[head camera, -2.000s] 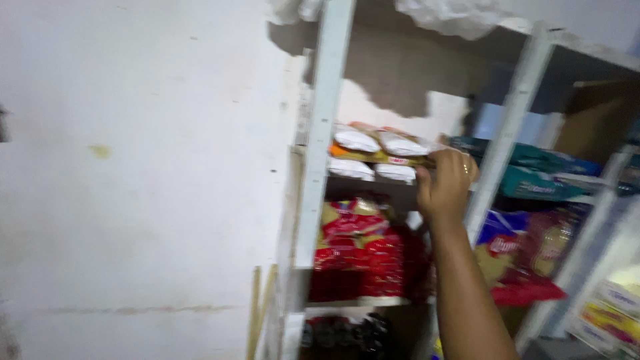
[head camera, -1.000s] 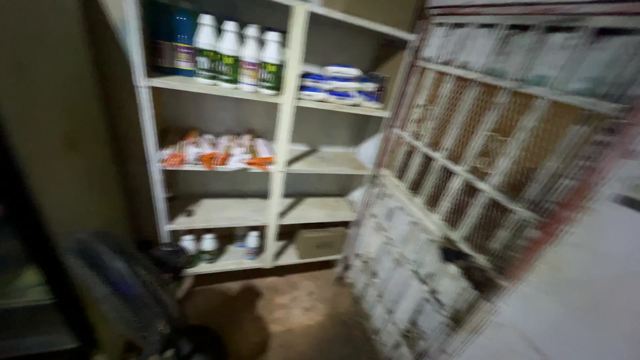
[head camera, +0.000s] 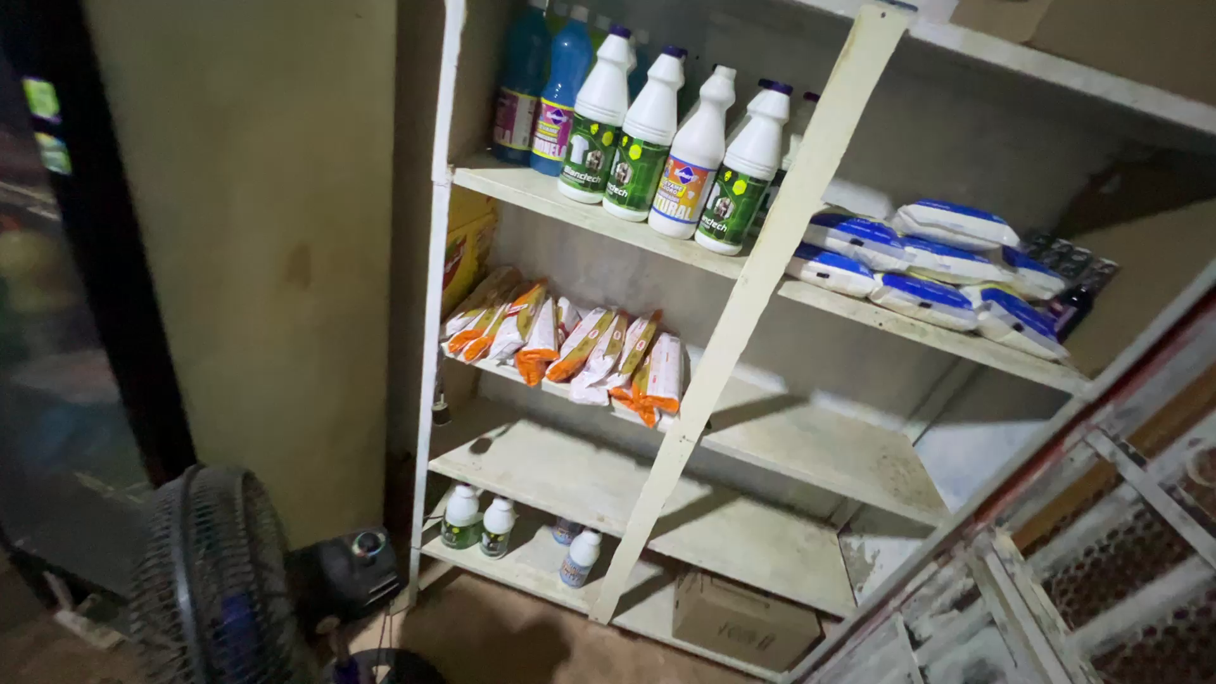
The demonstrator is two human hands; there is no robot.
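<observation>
Neither my left hand nor my right hand is in view. A whitish shelf unit (head camera: pixel 760 275) fills the middle. On its upper left shelf, white plastic bottles with green labels (head camera: pixel 646 142) stand beside blue bottles (head camera: pixel 562 95). Below them, orange and white packets (head camera: pixel 579 351) lean in a row. Blue and white plastic packs (head camera: pixel 926 299) lie piled on a right shelf. Near the bottom, several small white-capped bottles (head camera: pixel 497 527) stand to the left of a cardboard box (head camera: pixel 746 617).
At the lower left stands a black fan (head camera: pixel 209 579), in front of a beige wall or panel (head camera: pixel 247 237). A dark glass-fronted cabinet (head camera: pixel 76 285) is at the far left. A metal gate with mesh (head camera: pixel 1073 532) slants across the lower right.
The view has swung away from the shelf of red packs and has come nearer to the whitish unit. The hand raised at the packets two seconds ago is out of view.
</observation>
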